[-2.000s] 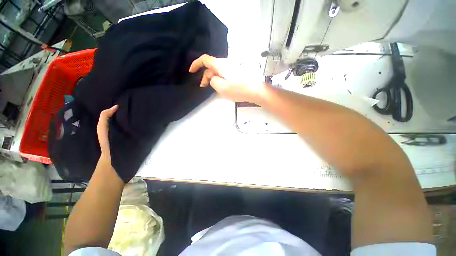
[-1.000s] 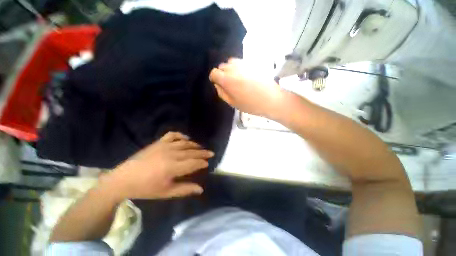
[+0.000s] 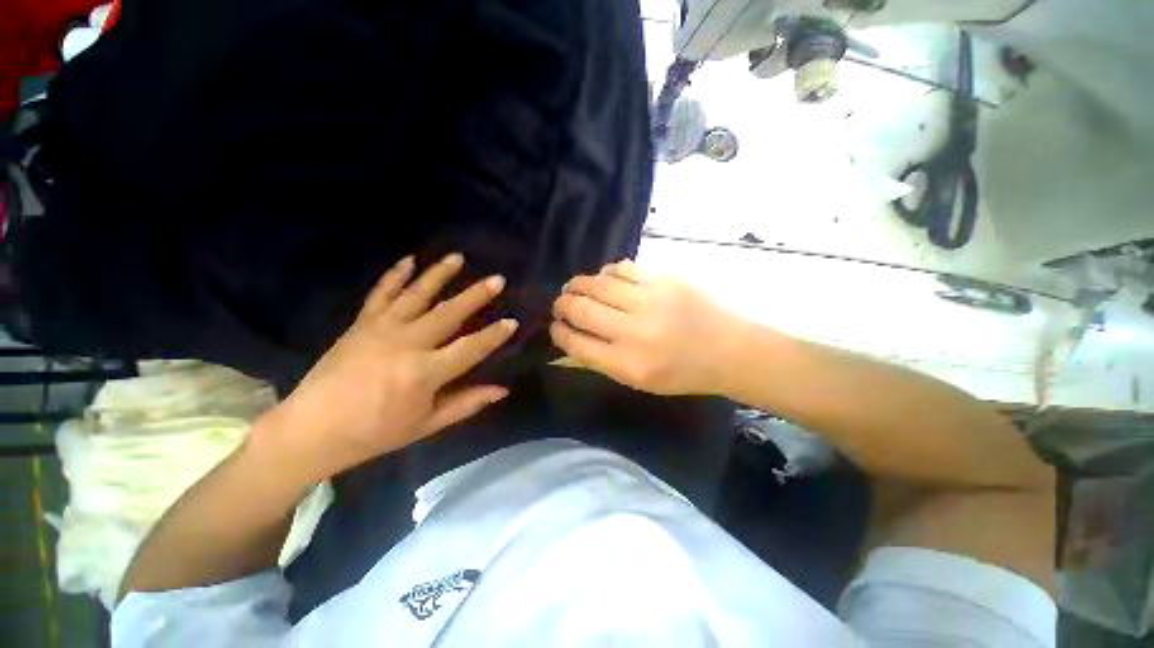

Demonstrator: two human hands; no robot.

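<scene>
A large black garment piece (image 3: pixel 316 152) covers the left of the machine table and hangs over its front edge. My left hand (image 3: pixel 411 348) lies palm down on the cloth with its fingers spread. My right hand (image 3: pixel 639 329) is at the cloth's right part near the table edge, its fingers curled and pinching the cloth. The fingertips and what is under them are partly hidden. The cloth's right edge runs up to the needle area (image 3: pixel 668 114) of the white sewing machine.
Black-handled shears (image 3: pixel 943 190) and thread snips (image 3: pixel 983 295) lie at the right. A pale ribbed knob (image 3: pixel 816 79) and round metal discs (image 3: pixel 718 143) are near the needle. A red crate (image 3: pixel 32 44) shows at top left, a cream cloth bundle (image 3: pixel 158 456) below.
The view has shifted, with the table's right side now higher in the picture. The cloth has moved toward me. My right hand has come down to the table's front edge; my left hand still rests on the cloth.
</scene>
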